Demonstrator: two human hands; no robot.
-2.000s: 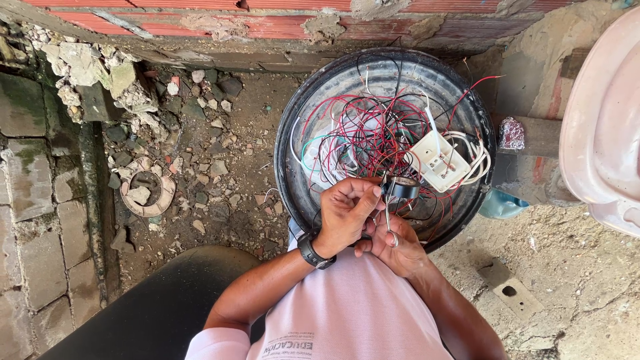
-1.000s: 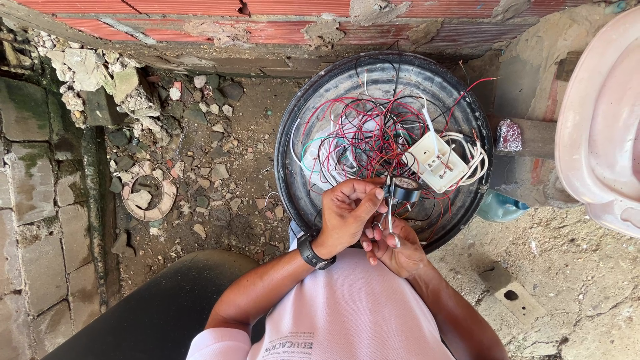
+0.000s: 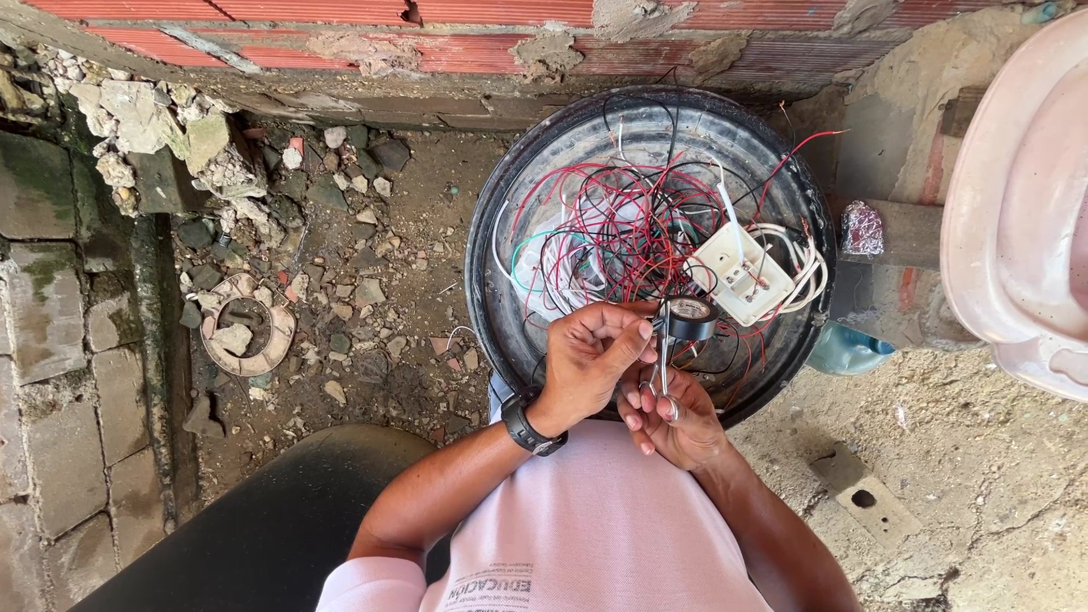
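Observation:
A round black tub (image 3: pixel 510 170) holds a tangle of red, black and white wires (image 3: pixel 612 229), with an open white plastic electrical box (image 3: pixel 739 272) at its right side. Above the tub's near part, my right hand (image 3: pixel 676 416) has its fingers in the handle loops of small metal scissors (image 3: pixel 664 357). My left hand (image 3: pixel 595 353), with a watch on its wrist, pinches something small and dark beside the scissors' blades; its exact shape is hidden by the fingers. A roll of black electrical tape (image 3: pixel 690 318) is right against the blades, just right of my left fingertips.
A red brick wall (image 3: pixel 476 51) runs behind the tub. A pink plastic basin (image 3: pixel 1003 195) stands at the right, near a crumpled foil piece (image 3: pixel 862 228) and a bluish plastic bottle (image 3: pixel 850 350). Rubble and a broken ring (image 3: pixel 208 340) lie on the left ground.
My right hand and the scissors have shifted slightly, and the handle loops sit closer together than two seconds ago. My left hand stays about where it was.

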